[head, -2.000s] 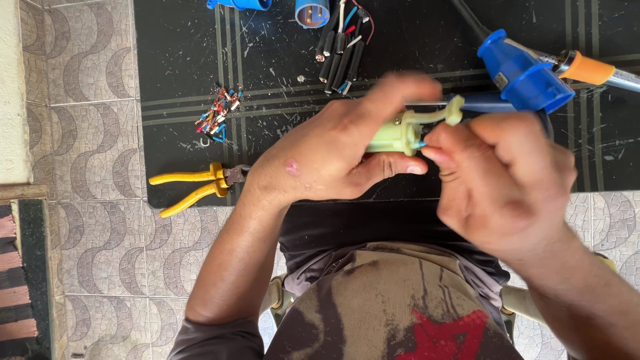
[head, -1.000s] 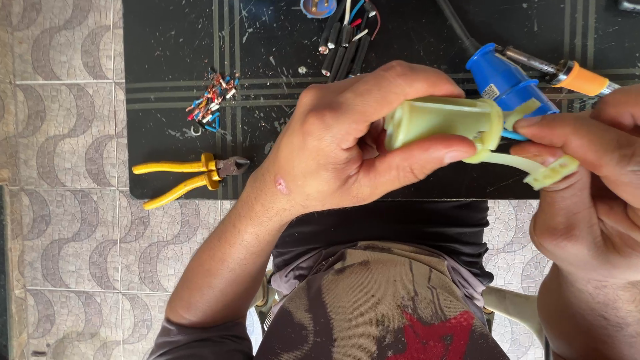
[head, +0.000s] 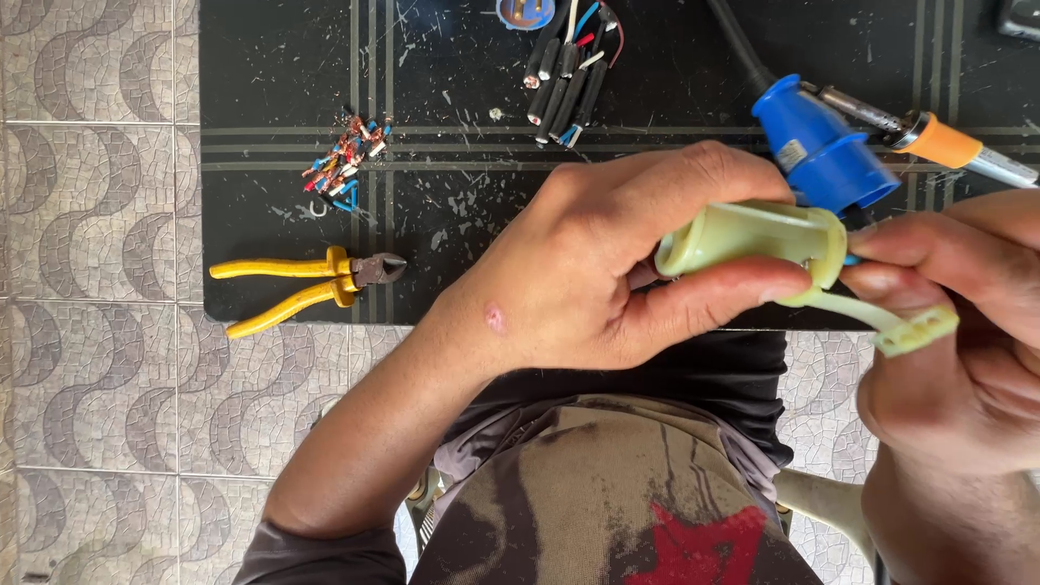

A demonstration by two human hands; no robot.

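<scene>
My left hand (head: 617,260) grips a pale yellow-green plastic connector housing (head: 751,240) between thumb and fingers, with the housing lying sideways. From its right end hangs a thin strap with a small perforated tab (head: 918,331). My right hand (head: 959,301) pinches a short piece of blue wire (head: 851,260) at that same end of the housing; how far the wire goes inside is hidden. The strap's tab lies against the right thumb. Just beyond the fingers rests a blue industrial plug (head: 821,150) with a black cable.
Yellow-handled diagonal cutters (head: 305,284) lie near the table's front edge. Behind are a pile of wire scraps (head: 345,166), several black cable pieces (head: 565,93) and a blue connector part (head: 526,11). A soldering iron (head: 938,142) with an orange collar lies at the right.
The housing, held upwards of the table's front edge, has come round so its strap hangs to the lower right. Both hands have shifted to the right, and the view has moved somewhat.
</scene>
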